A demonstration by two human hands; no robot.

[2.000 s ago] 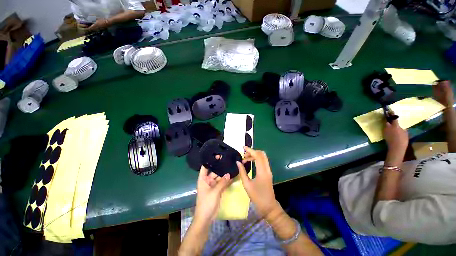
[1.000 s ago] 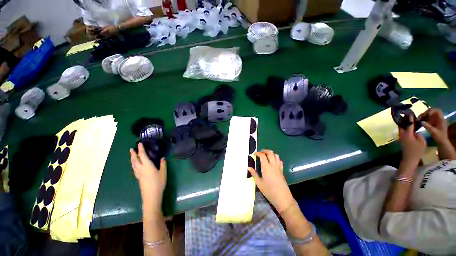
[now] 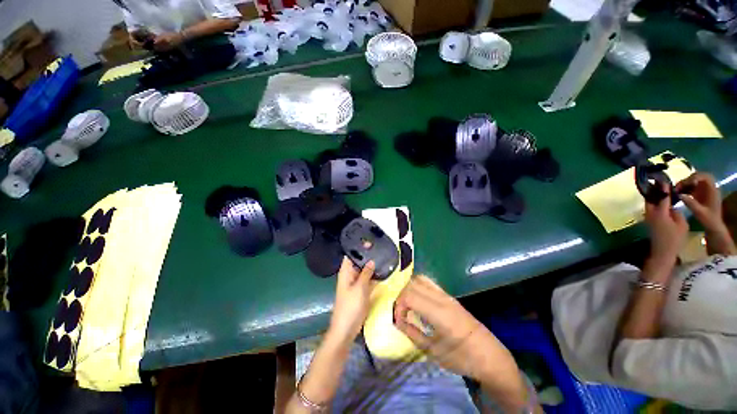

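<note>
My left hand (image 3: pixel 354 297) holds a dark oblong fan base (image 3: pixel 369 247) by its lower edge, over the pad sheet. The pad sheet (image 3: pixel 386 311) lies at the bench edge, its lower part yellow and bent, with black discs showing on its right side. My right hand (image 3: pixel 424 315) is over the sheet's lower right part with fingers curled together; a dark bit shows at its fingertips, probably a foot pad, too small to tell. Loose fan bases (image 3: pixel 292 226) lie in a pile just left of the sheet.
A stack of pad sheets (image 3: pixel 129 283) lies at left. More bases (image 3: pixel 471 187) lie right of centre. White fans (image 3: pixel 179 112) and a bagged fan (image 3: pixel 305 103) lie farther back. A white post (image 3: pixel 583 66) stands at back right. Another person's hands (image 3: pixel 683 212) work at right.
My left hand has brought a base from the left pile to above the sheet. My right hand has moved down from the discs. The sheet's lower part has bent. The white fans have shifted left.
</note>
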